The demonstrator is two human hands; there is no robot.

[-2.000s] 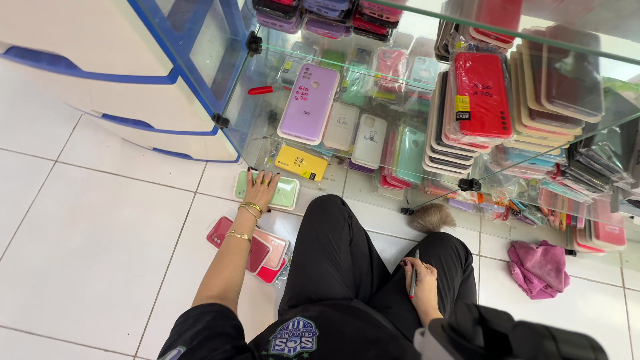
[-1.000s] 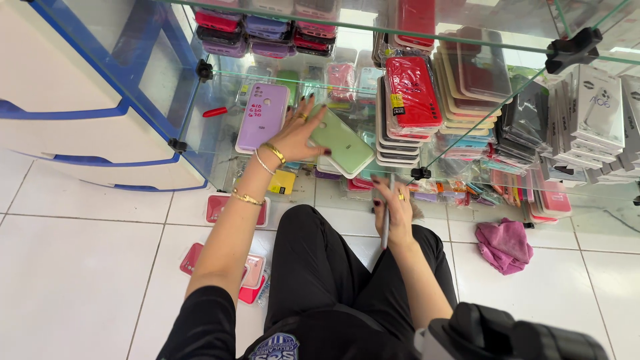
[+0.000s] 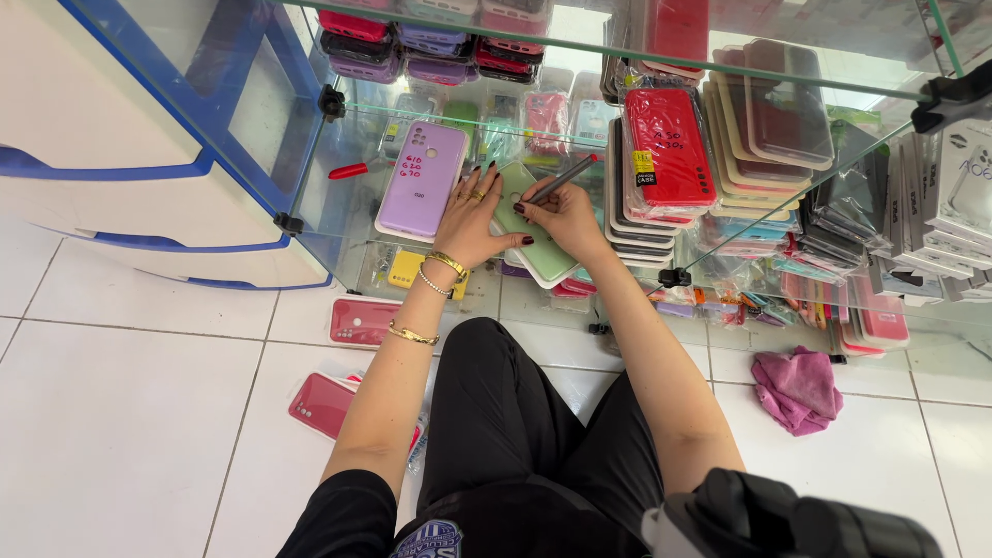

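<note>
On the glass shelf lies a light green phone case [image 3: 546,252] in clear packaging, tilted beside a purple phone case [image 3: 422,180] that bears red handwriting. My left hand [image 3: 473,213] rests flat with spread fingers on the green case's left edge, holding nothing. A grey marker pen [image 3: 559,180] with a red end is pinched in my right hand [image 3: 564,221], its tip hidden by my fingers over the upper part of the green case. The red pen cap [image 3: 348,171] lies on the shelf left of the purple case.
Stacked cases topped by a red phone case [image 3: 669,147] stand right of my hands, with boxes [image 3: 957,182] farther right. A glass shelf edge [image 3: 604,56] runs above. Dark red cases [image 3: 324,404] and a pink cloth [image 3: 798,389] lie on the tiled floor.
The green case, on the floor two seconds ago and held up over the shelf one second ago, now lies on the shelf. My right hand has moved up to it with the pen.
</note>
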